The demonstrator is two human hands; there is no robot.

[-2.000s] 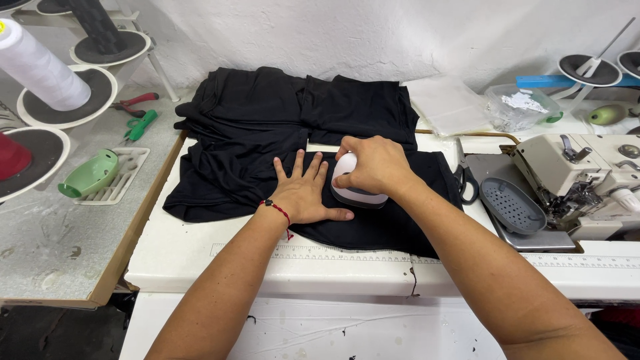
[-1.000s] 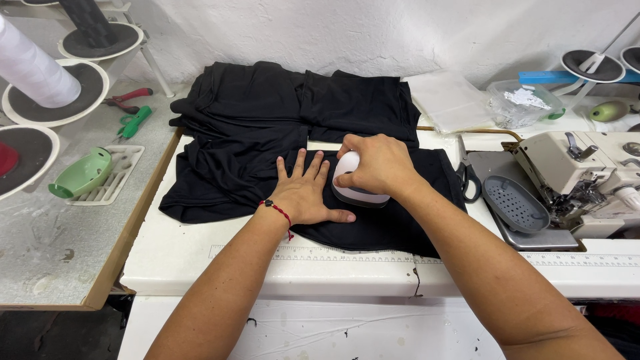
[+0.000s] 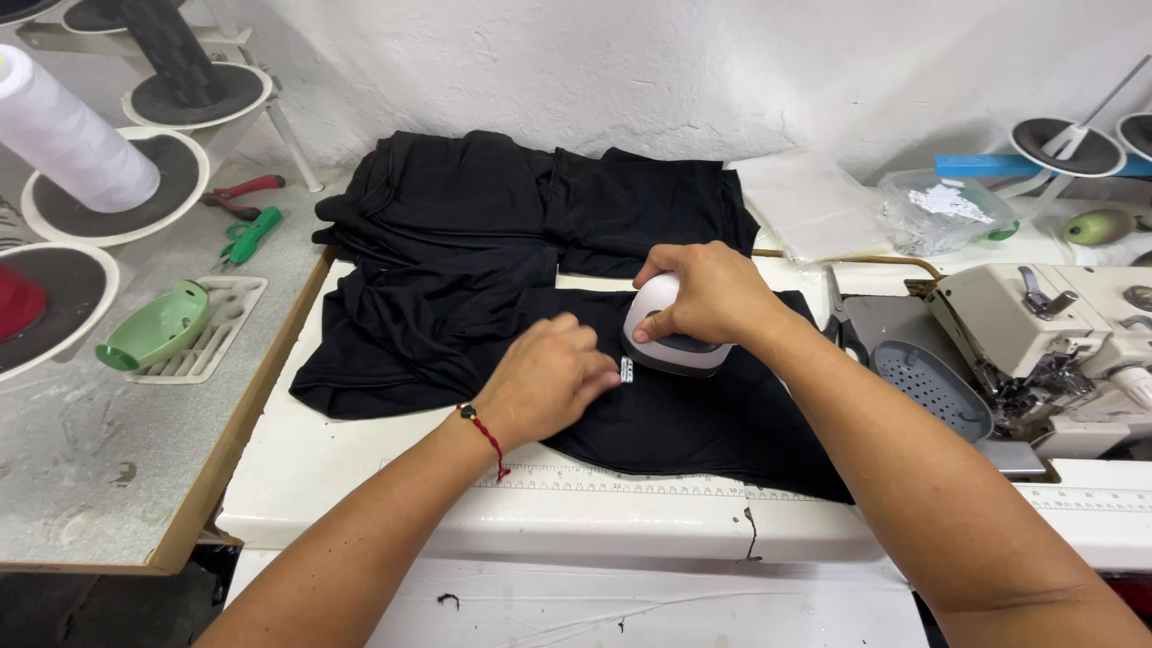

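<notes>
My right hand (image 3: 706, 292) grips a small white and grey hand-held press iron (image 3: 679, 351), tilted on the black garment (image 3: 711, 423). Just left of the iron, a small white label (image 3: 626, 370) with writing lies on the fabric. My left hand (image 3: 553, 378), wearing a red cord bracelet, has thumb and fingertips drawn together at the label's left edge; whether they pinch it is unclear. More black garments (image 3: 441, 198) lie folded and bunched behind and to the left.
An overlock sewing machine (image 3: 1035, 333) and a grey perforated tray (image 3: 931, 387) stand right. Behind are clear plastic bags (image 3: 810, 202) and a tub of labels (image 3: 945, 211). Green thread snips (image 3: 250, 236), pliers (image 3: 238, 193), a green dish (image 3: 162, 328) and thread cones (image 3: 81, 135) are left.
My left hand was spread flat on the fabric; its fingers are now lifted and drawn together beside the label. The iron has shifted and tilted, and the label is now in sight.
</notes>
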